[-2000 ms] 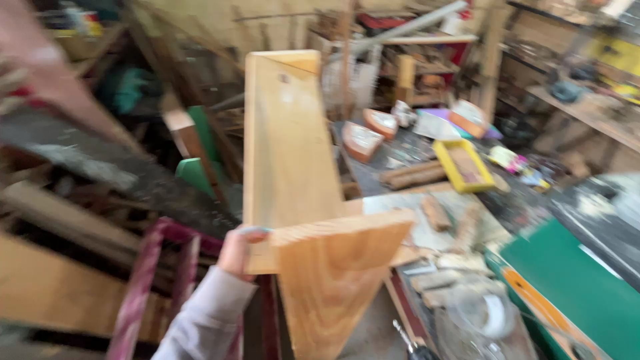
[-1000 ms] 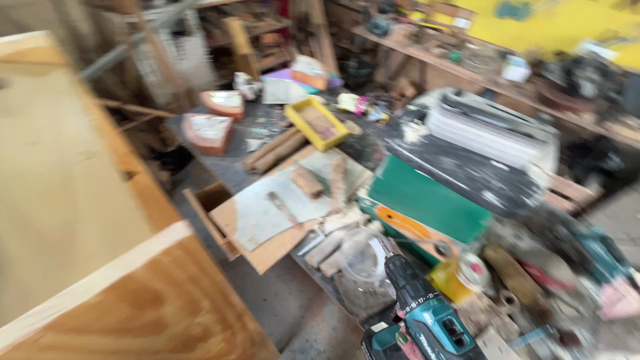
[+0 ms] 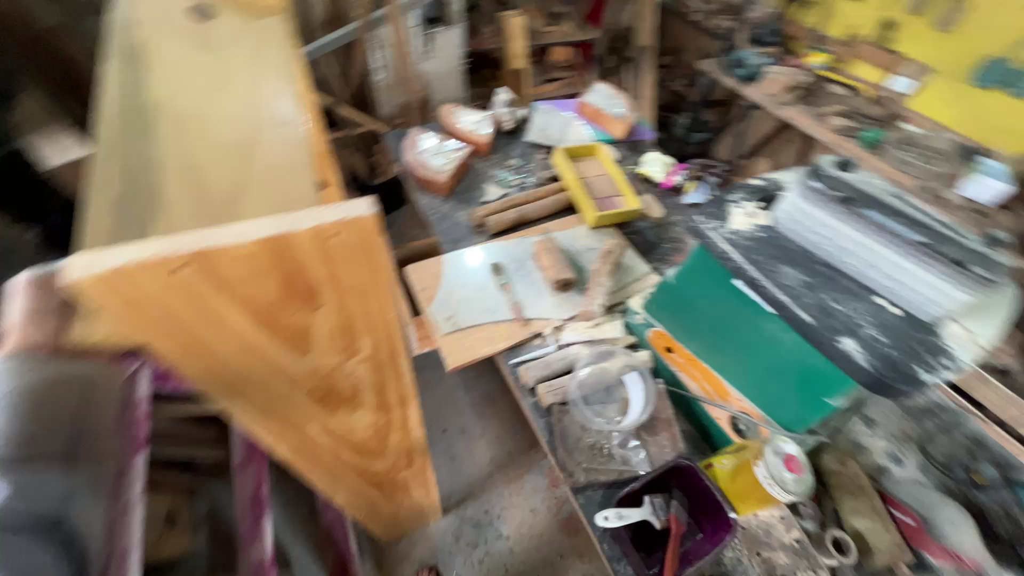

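At the left edge, my left hand (image 3: 34,310) grips the side of a light wooden assembly, its fingers partly hidden behind the wood. A tapered board with wavy grain (image 3: 272,328) faces me, joined to a long wide board (image 3: 208,120) that runs away behind it. My right hand is outside the view. To the right of the assembly, a wooden panel (image 3: 464,349) on the bench bears a light sheet, a thin brush and short wooden pieces. A purple container (image 3: 716,532) holds a white-handled paintbrush (image 3: 628,516) and a red-handled one.
The cluttered bench holds a green box (image 3: 744,336), a yellow tray (image 3: 620,214), a clear plastic tub (image 3: 612,392), a yellow can (image 3: 736,480) and a dusty black machine (image 3: 848,312). Purple-painted bars (image 3: 252,504) stand below the assembly. A shelf (image 3: 788,116) runs along the back right.
The cordless drill seen one second ago at the bench's near edge is not visible now. My left hand, out of view then, shows again on the wooden assembly. The view has swung right since two seconds ago.
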